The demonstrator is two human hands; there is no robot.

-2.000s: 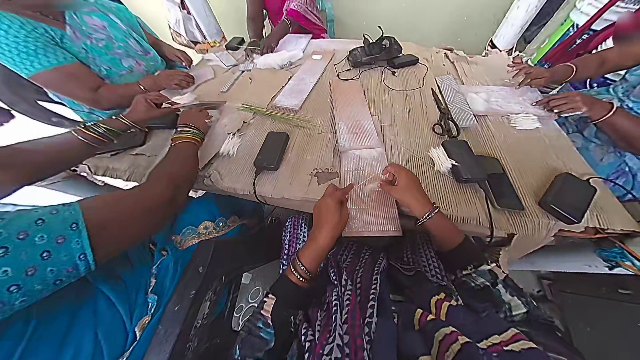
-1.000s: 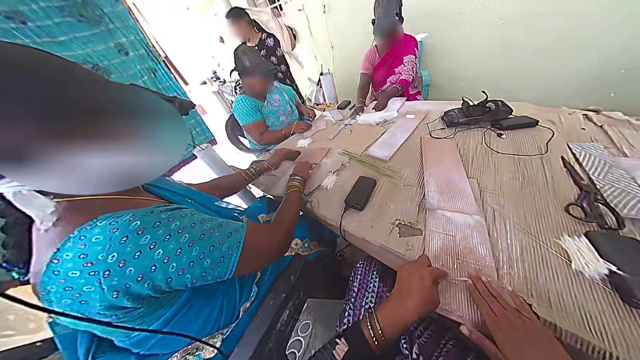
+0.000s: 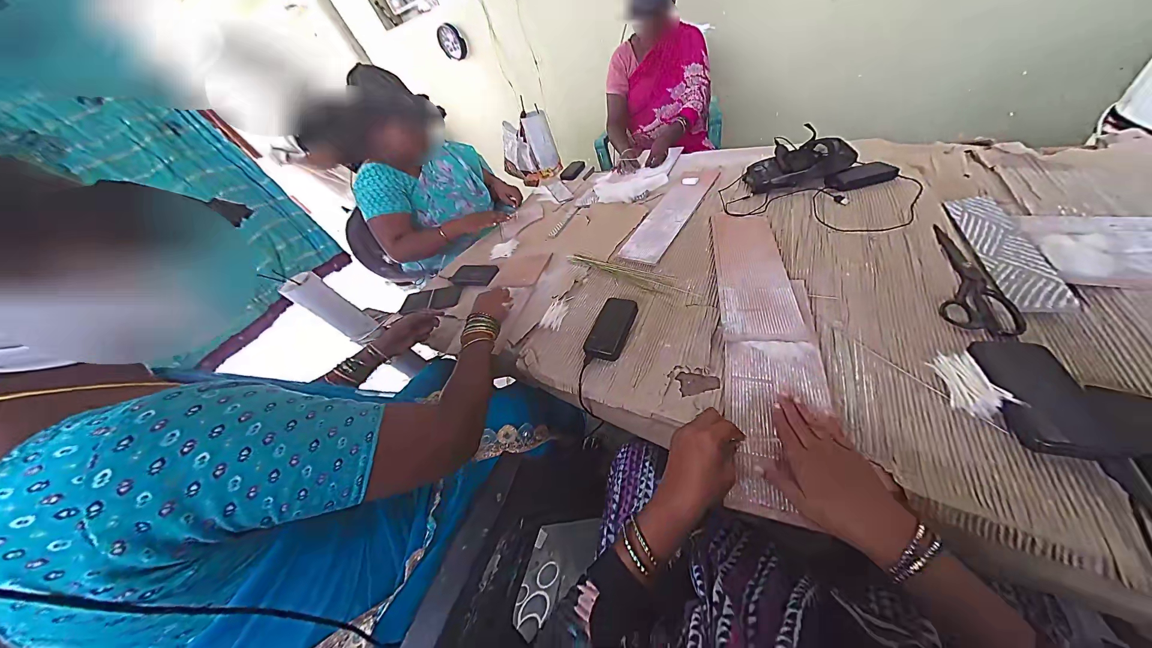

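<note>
A long, flat strip (image 3: 776, 378) with a pinkish far part and a pale, ribbed near part lies on the table before me. On its near right side rests my right hand (image 3: 823, 468), laid flat with the fingers stretched forward. At the strip's left edge my left hand (image 3: 706, 454) has its fingers curled together; whether something thin is pinched in them cannot be made out. Right of the strip are a bundle of thin white sticks (image 3: 967, 385) and black scissors (image 3: 976, 292).
Corrugated cardboard (image 3: 882, 351) covers the table. Black devices (image 3: 612, 328) stand on either side, one with a cable. Thin green sticks (image 3: 630, 273) and another strip (image 3: 670, 216) lie farther off. A co-worker's arm (image 3: 450, 423) reaches in at left; two more people sit beyond.
The view has swung left. My hands were raised together over the strip two seconds ago; now the right one lies flat on it and the left is at its edge.
</note>
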